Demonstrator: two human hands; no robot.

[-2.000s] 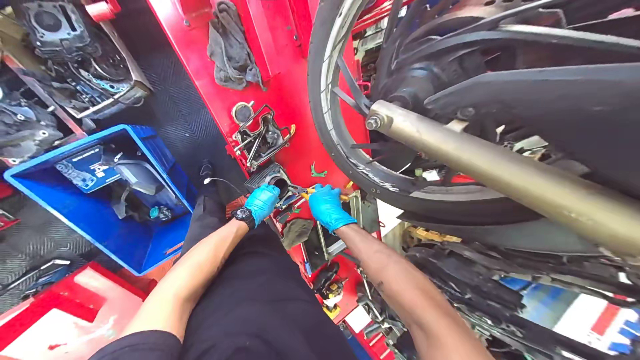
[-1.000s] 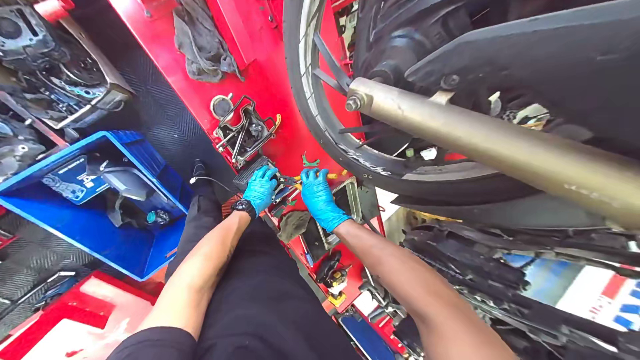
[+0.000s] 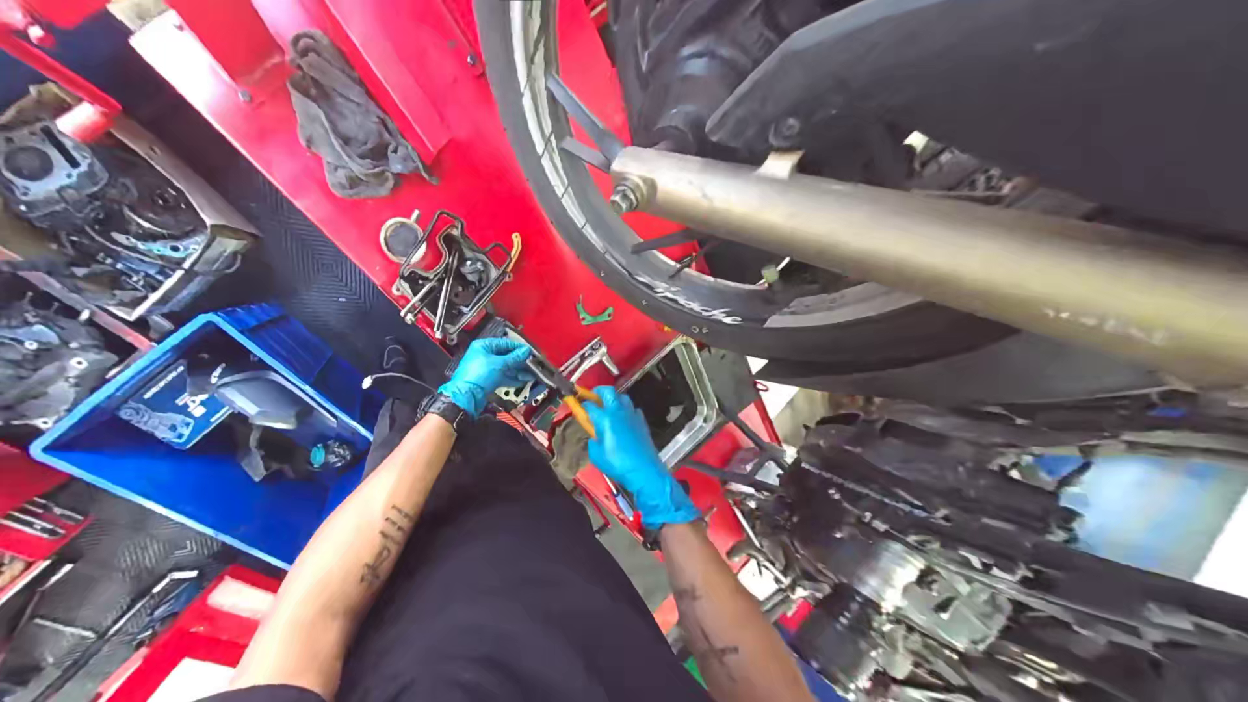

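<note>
In a blue glove, my right hand grips the orange handles of a pair of pliers. The tool's dark end points toward my left hand, also gloved in blue. Its fingers are pinched together by a small dark part, too small to make out, near the tool's end. Both hands are over the near edge of a red motorcycle lift table. Metal brackets and engine parts lie just beyond my left hand. A small green part lies on the red surface beyond the pliers.
A motorcycle wheel and a fork tube rise at the right. A grey rag lies on the table's far part. At the left stands a blue crate with parts inside. A metal-rimmed tray sits right of my hands.
My right hand has moved toward me, and the orange handles show more plainly now. My left hand stays close to the tool's end.
</note>
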